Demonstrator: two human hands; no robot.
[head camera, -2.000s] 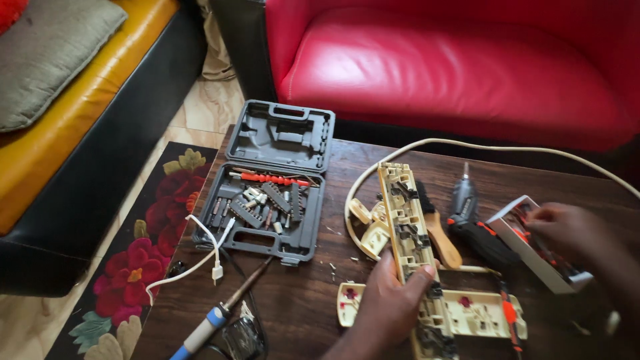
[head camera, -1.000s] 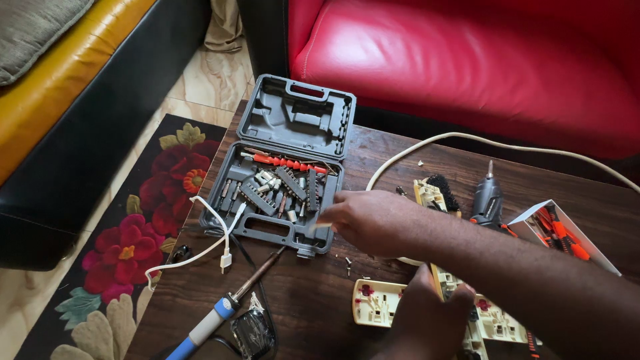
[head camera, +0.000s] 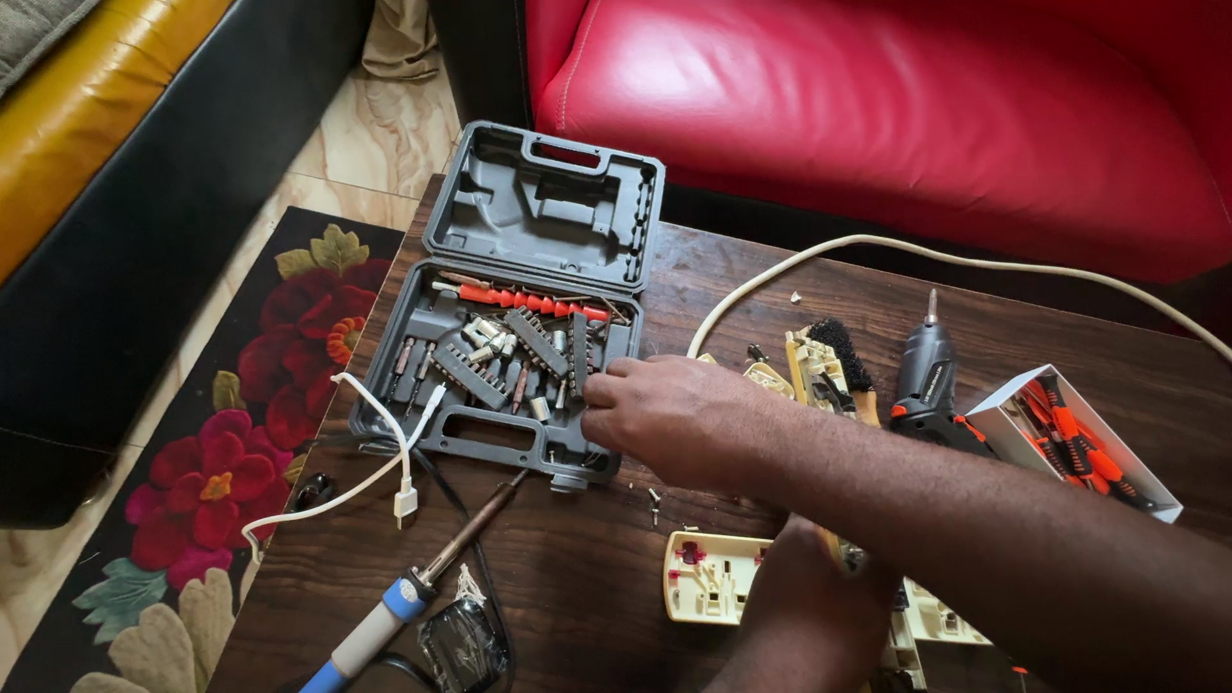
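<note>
My right hand (head camera: 664, 414) reaches across to the right front corner of an open grey plastic tool case (head camera: 491, 431); its fingertips are bent down out of sight, so whether they pinch anything is hidden. Bit holders (head camera: 534, 342), sockets (head camera: 488, 337) and a red flexible shaft (head camera: 534, 300) lie in the case. Below the right forearm, my left hand (head camera: 818, 587) is closed around a cream plastic power-strip housing (head camera: 818, 361) with metal contacts, partly covered by the arm. A cream cover piece (head camera: 707, 577) lies beside the left hand.
A soldering iron (head camera: 385, 616) lies at the front left, near a white USB cable (head camera: 371, 467). To the right are a black-bristled brush (head camera: 842, 351), a cordless screwdriver (head camera: 926, 375) and a white box (head camera: 1131, 457) of orange-handled tools. A thick cream cable (head camera: 866, 241) curves behind them.
My right hand has gone from the box of orange-handled tools to the grey case on the left. My left hand has stayed on the cream housing.
</note>
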